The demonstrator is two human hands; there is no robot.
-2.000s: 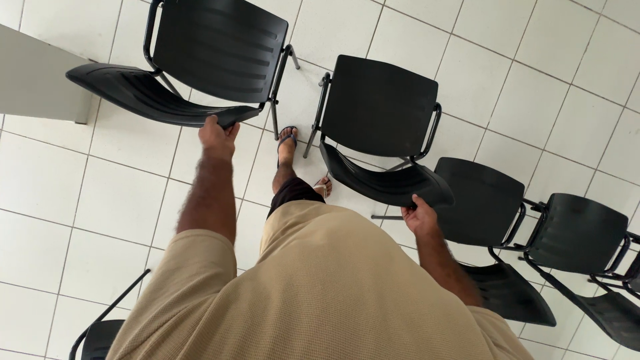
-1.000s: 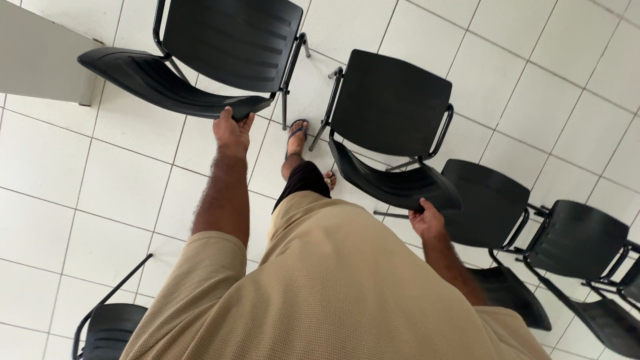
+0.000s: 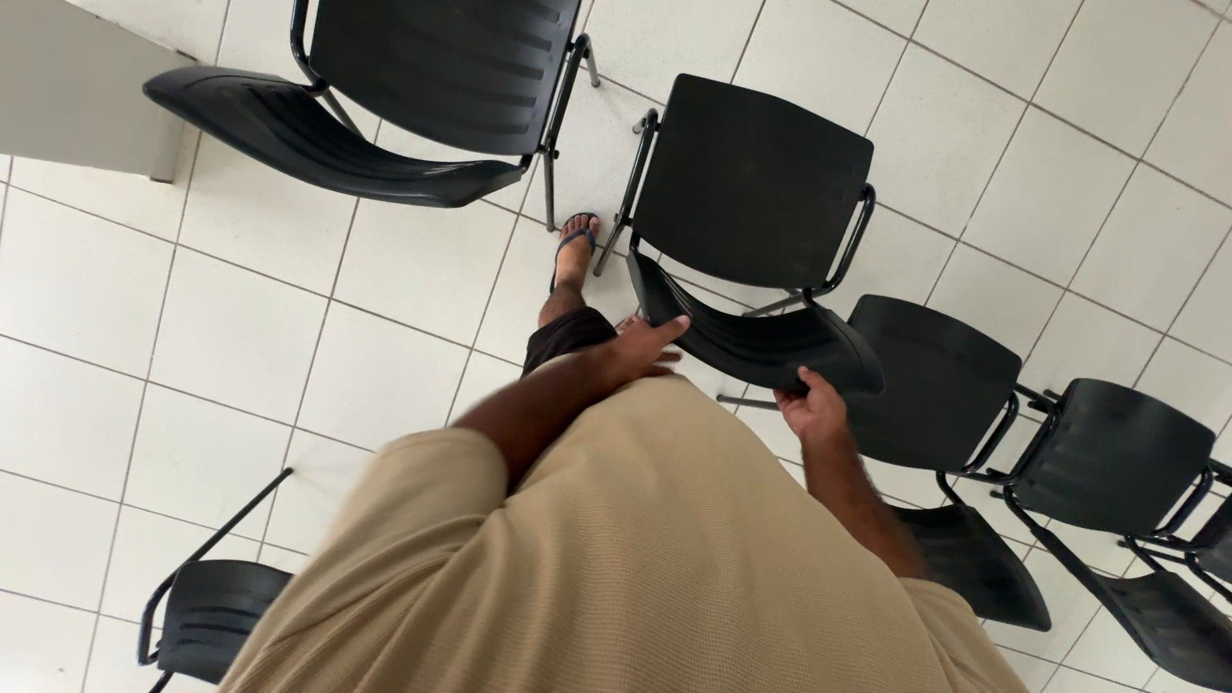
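A black plastic chair (image 3: 751,183) with metal legs stands ahead of me, its curved backrest (image 3: 760,337) towards my body. My right hand (image 3: 813,409) grips the top edge of that backrest near its right end. At the backrest's left end is my left hand (image 3: 645,348), slightly blurred, with fingers apart; whether it touches the plastic I cannot tell. Up and to the left stands another black chair (image 3: 438,72) with a ribbed seat, and neither hand is on it.
A row of black chairs (image 3: 1112,452) runs off to the right. One more black chair (image 3: 217,616) is at the lower left. A grey panel (image 3: 87,91) juts in at the upper left. My foot in a flip-flop (image 3: 576,241) rests on the tiled floor between the two front chairs.
My left hand has let go of the left chair's backrest and moved right to the backrest of the other chair. My right hand has stayed on its backrest.
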